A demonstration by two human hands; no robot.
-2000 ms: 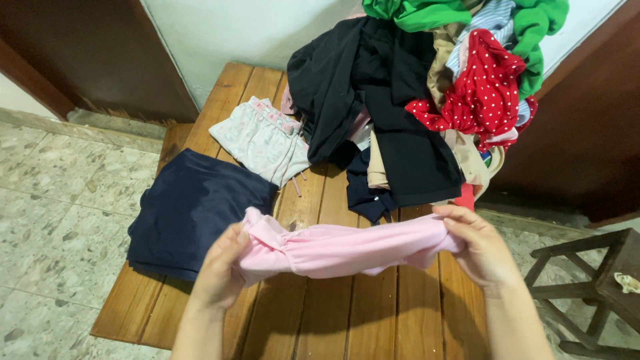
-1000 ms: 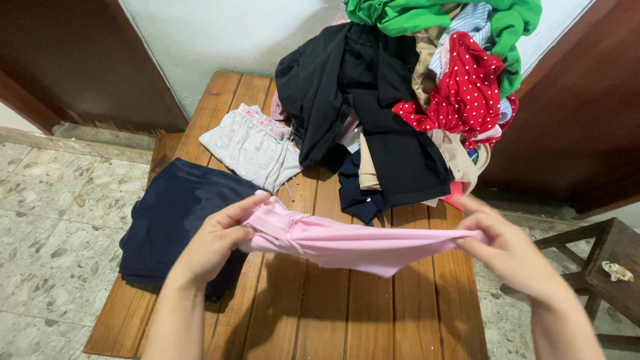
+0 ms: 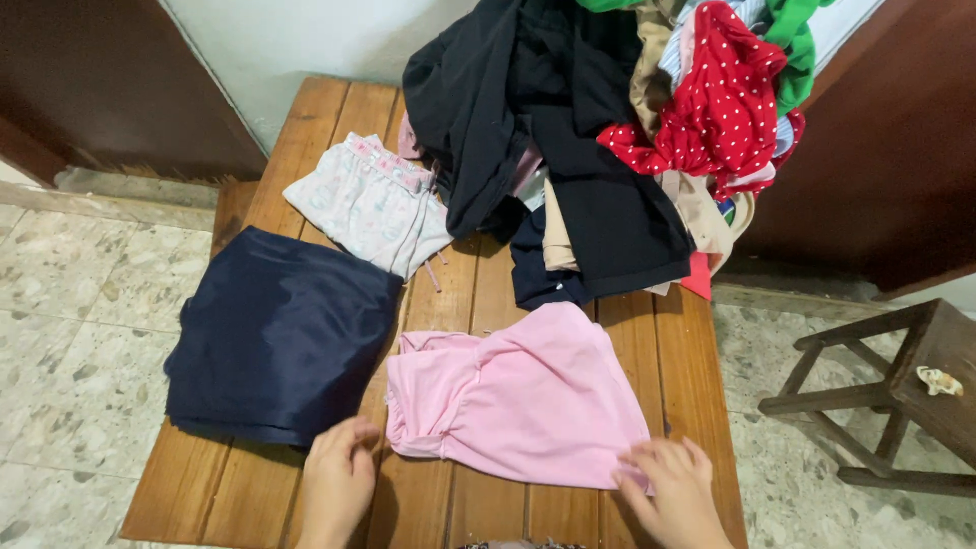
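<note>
A pink cloth garment [image 3: 534, 396] lies spread on the wooden table [image 3: 488, 511], its gathered end to the left. My left hand [image 3: 340, 465] is just off that gathered end, beside the near edge of a folded navy garment [image 3: 282, 335], and holds nothing. At the pink garment's lower right corner, my right hand [image 3: 663, 480] has its fingers apart; the fingertips are over or on the cloth, and whether they pinch it cannot be told. Behind the navy garment lie pale patterned shorts [image 3: 374, 202] with a pink waistband and drawstrings.
A heap of clothes stands at the table's back right, with black garments [image 3: 564, 137], a red polka-dot garment [image 3: 724, 99] and a green one [image 3: 797, 61]. A dark wooden stool [image 3: 907, 366] with a small object on it is on the tiled floor at right.
The pink garment, earlier stretched between both hands above the table, now lies spread on the boards. My left hand has let go of it. The view has moved closer to the table.
</note>
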